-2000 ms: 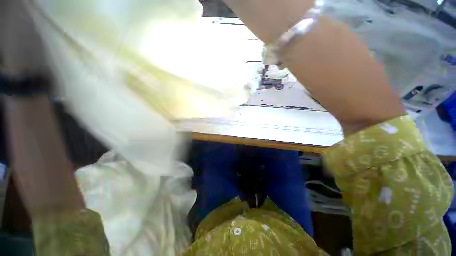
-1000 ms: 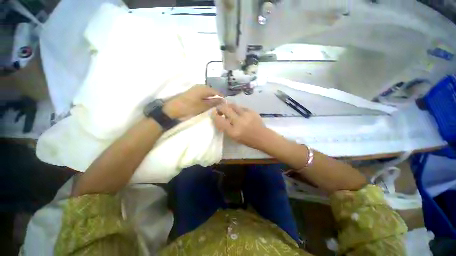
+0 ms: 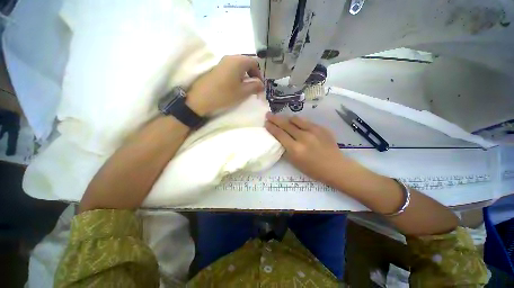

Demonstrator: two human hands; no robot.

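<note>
The cream garment piece (image 3: 236,143) lies bunched on the tabletop left of the needle and under my left forearm. My left hand (image 3: 228,84) holds its edge, fingers curled, just left of the presser foot (image 3: 284,98). My right hand (image 3: 307,143) lies flat in front of the foot, fingertips at the fabric's edge; whether it grips is hidden. A white binding strip (image 3: 406,115) runs from the right across the bed to the folder area beside the foot. Black thread snips (image 3: 365,129) lie on the bed right of my right hand.
The white machine head (image 3: 417,28) stands over the bed at upper right. A printed measuring tape (image 3: 439,181) runs along the table's front. A blue crate (image 3: 499,247) is at the lower right edge. White fabric (image 3: 166,244) hangs below the table at left.
Both hands and the garment edge have moved up to the presser foot from just in front of it. My right fingers have straightened out. The view is now closer to the needle area.
</note>
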